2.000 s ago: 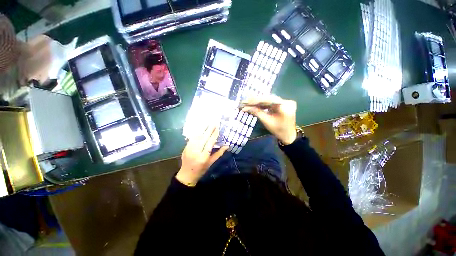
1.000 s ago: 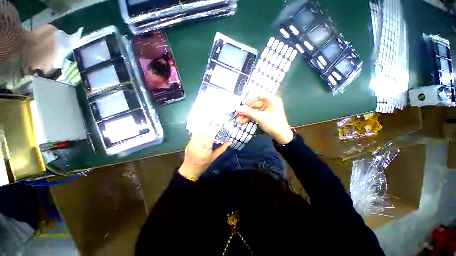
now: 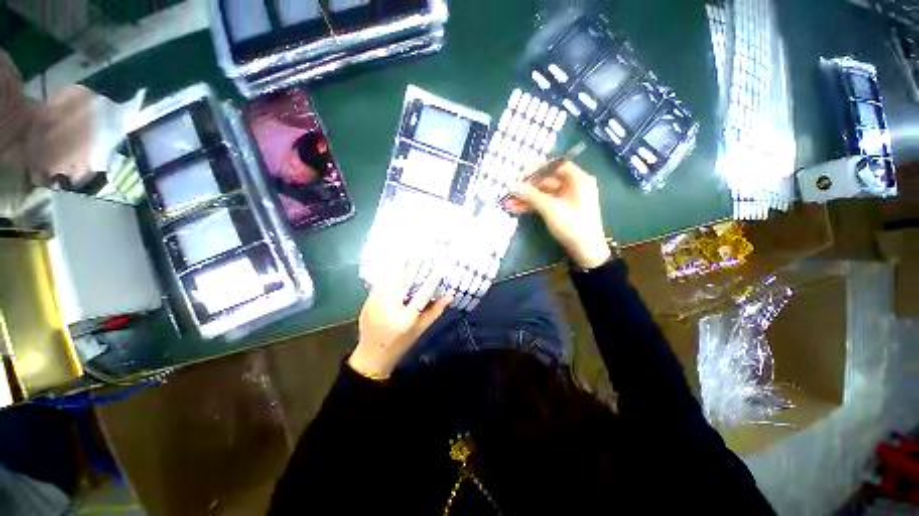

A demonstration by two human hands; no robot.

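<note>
The four-up display panel strip (image 3: 431, 169) lies tilted on the green mat, its lower half washed out by glare. The pad sheet (image 3: 523, 128), with rows of white dashes, lies along its right side. My left hand (image 3: 391, 320) rests on the near end of the strip and the sheet, fingers spread and thumb on the sheet's edge. My right hand (image 3: 566, 207) holds thin tweezers (image 3: 556, 162) over the middle of the pad sheet. Their tips are lost in glare, so I cannot tell if they hold a pad.
Stacked panels in trays stand at left (image 3: 207, 222) and at the far side (image 3: 327, 45). A smartphone (image 3: 299, 161) lies beside the left stack. A spread panel strip (image 3: 615, 96), spare pad sheets (image 3: 751, 121) and another dark strip (image 3: 863, 116) are at right. Plastic scrap (image 3: 741, 363) lies below the bench.
The whole view has shifted slightly. My right hand has moved a little away from the panel strip, and the tweezers now show above its fingers. My left hand stays on the near end.
</note>
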